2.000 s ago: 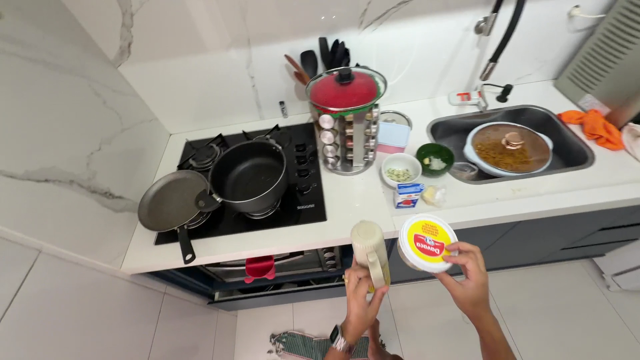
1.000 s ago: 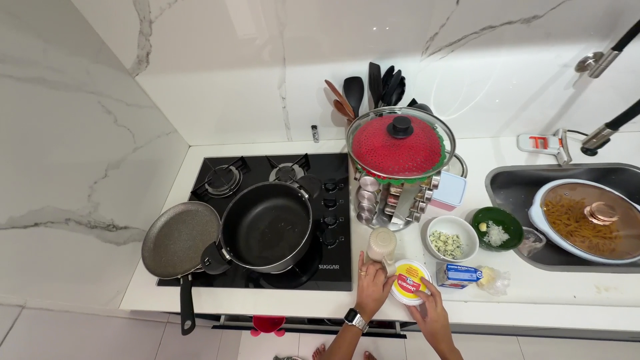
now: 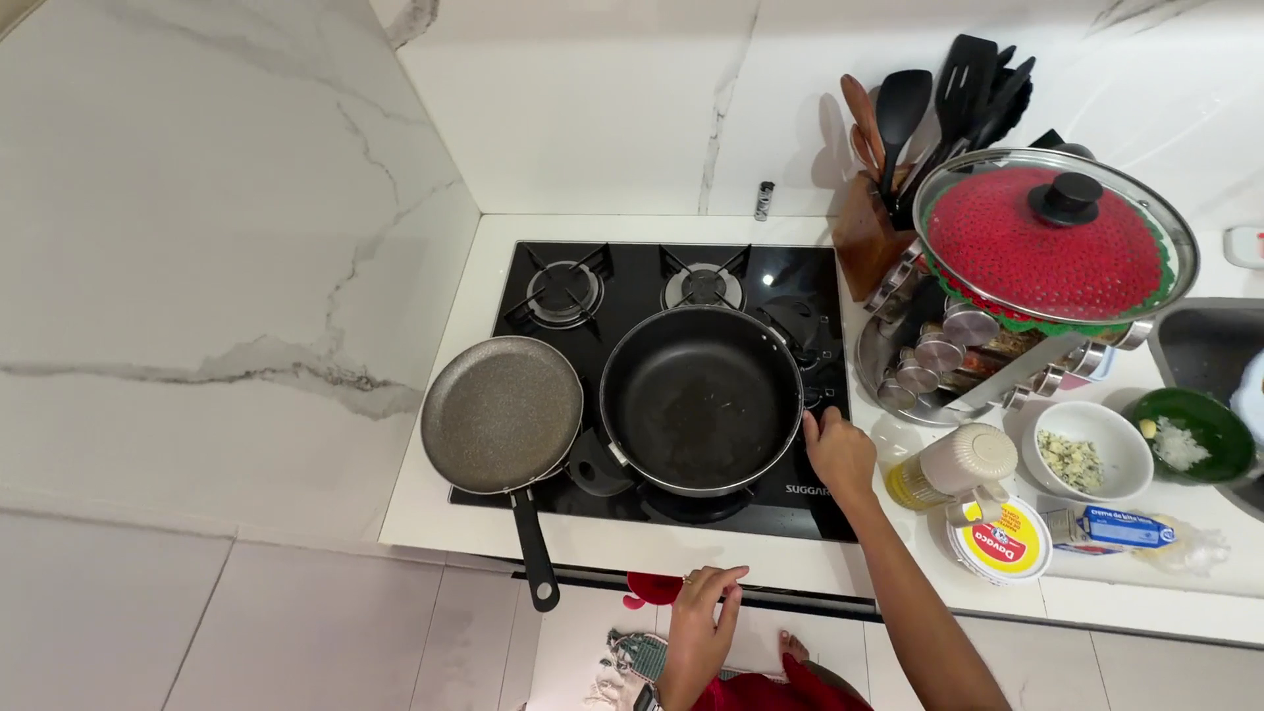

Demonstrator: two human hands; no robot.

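Observation:
My right hand (image 3: pixel 839 456) is at the right edge of the black cooktop (image 3: pixel 790 513), beside the deep black pot (image 3: pixel 701 400); its fingers are at a control knob, mostly hidden by them. My left hand (image 3: pixel 706 612), wearing a ring and a watch, hovers in front of the counter edge, fingers loosely bent, holding nothing. A grey speckled frying pan (image 3: pixel 504 415) rests left of the pot. On the counter to the right stand a ribbed dispenser with yellow liquid (image 3: pixel 953 464) and a round tub with a yellow and red lid (image 3: pixel 1002 538).
Right of the cooktop are a spice rack (image 3: pixel 938 370) under a glass lid (image 3: pixel 1057 237), a utensil block (image 3: pixel 869 232), a white bowl of crumbled cheese (image 3: pixel 1086 449), a green bowl (image 3: pixel 1200 434) and a cream carton (image 3: pixel 1126 526). The frying pan handle (image 3: pixel 533 553) juts over the counter edge.
Both hands have let go of the dispenser and the tub, which now stand on the counter. My right hand has moved to the cooktop's right side. The view has shifted left and closer.

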